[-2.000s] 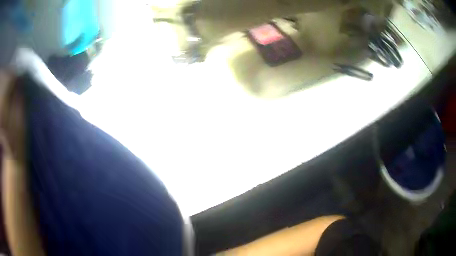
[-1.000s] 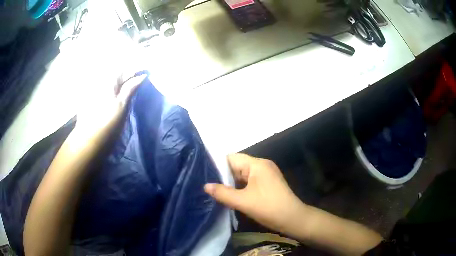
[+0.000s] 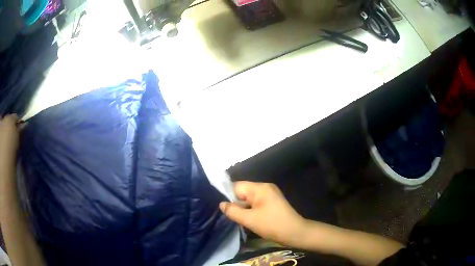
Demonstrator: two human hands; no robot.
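A shiny, wrinkled dark blue garment panel [image 3: 104, 171] lies over the white table [image 3: 271, 98] and hangs down its front edge. A white-grey backing edge [image 3: 221, 179] shows along its right border. My right hand [image 3: 265, 210] pinches this border between thumb and fingers. My left hand [image 3: 10, 122] is at the far left, partly cut off by the picture's edge, at the panel's upper left corner; its fingers are too unclear to tell their grip. The presser foot area [image 3: 148, 39] is in glare above the panel's top corner.
A mobile phone [image 3: 260, 14] lies on the machine bed. Black snips [image 3: 345, 40] and black-handled scissors [image 3: 380, 23] lie at the upper right. A white-rimmed bin [image 3: 406, 179] with dark blue pieces stands below the table at right. Dark fabric [image 3: 26, 67] lies at upper left.
My left hand has moved from the panel's top corner to the far left. The panel now lies more spread out. My right hand keeps the right border, slightly lower.
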